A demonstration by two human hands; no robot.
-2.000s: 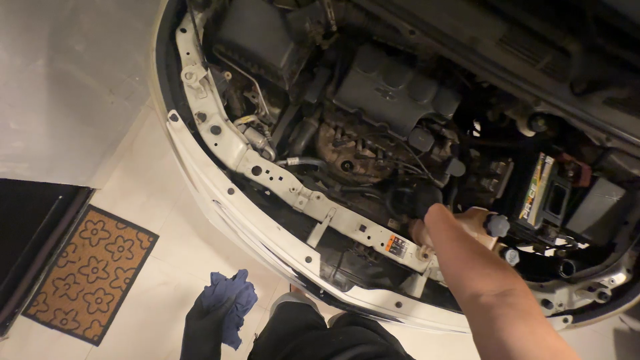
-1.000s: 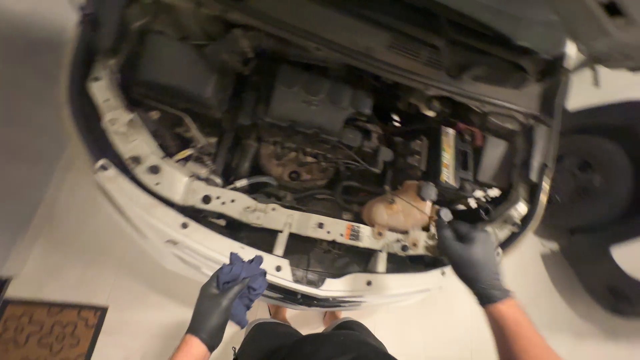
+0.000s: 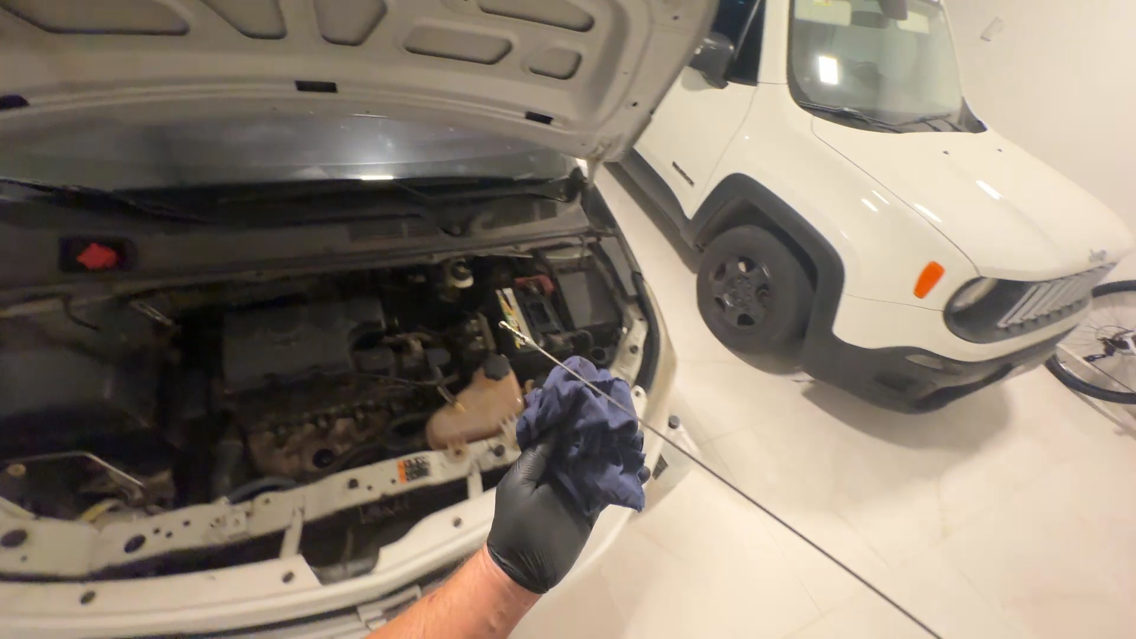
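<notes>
My left hand (image 3: 543,519), in a black glove, rises from the bottom middle and is closed on a bunched navy blue cloth (image 3: 586,435). A long thin metal dipstick (image 3: 763,508) runs diagonally across the cloth. Its tip lies up and left of the cloth, before the battery, and its other end leaves the view at the bottom right. My right hand is out of view. Behind the cloth, in the open engine bay, sits a stained coolant reservoir (image 3: 479,410) with a black cap. The dark engine cover (image 3: 297,342) lies farther left.
The raised hood (image 3: 355,53) hangs over the engine bay. A battery (image 3: 532,311) sits at the bay's right side, and the white front crossmember (image 3: 222,515) runs along its near edge. A second white car (image 3: 896,204) stands to the right, with a bicycle wheel (image 3: 1105,346) beyond it.
The view has swung up and right. My left hand with the cloth has come up in front of the engine bay. My gloved right hand, by the reservoir one second ago, has left the view. The dipstick now shows plainly.
</notes>
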